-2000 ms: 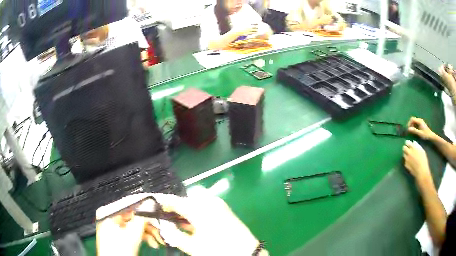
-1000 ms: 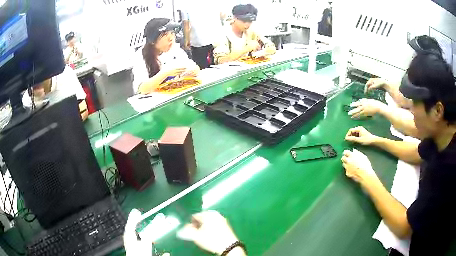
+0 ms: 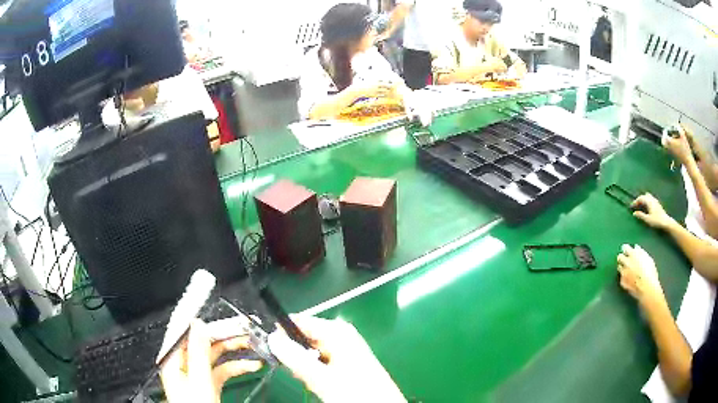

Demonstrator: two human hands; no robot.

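Note:
My left hand (image 3: pixel 206 366) is at the bottom left, cut off by the lower edge, with a white cover on one raised fingertip. It holds a thin dark-edged phone middle frame (image 3: pixel 264 379), partly hidden by the fingers and blurred. My right hand (image 3: pixel 334 358) is just right of it, also cut off below. It holds a slim dark stick (image 3: pixel 287 319), tilted, its upper end pointing up and left. The fingers of both hands meet around a small greyish part of the work; whether the stick touches the frame I cannot tell.
A keyboard (image 3: pixel 118 350) lies just beyond my left hand, with a computer tower (image 3: pixel 146 216) and monitor (image 3: pixel 94 55) behind. Two speakers (image 3: pixel 368 224) stand mid-bench. A spare middle frame (image 3: pixel 560 257) and black parts tray (image 3: pixel 512 165) lie right. Workers sit opposite and at the right.
The camera view has swung right, then back left. My hands, apart and blurred a second ago, are now close together, with the dark stick clearly visible in the right one.

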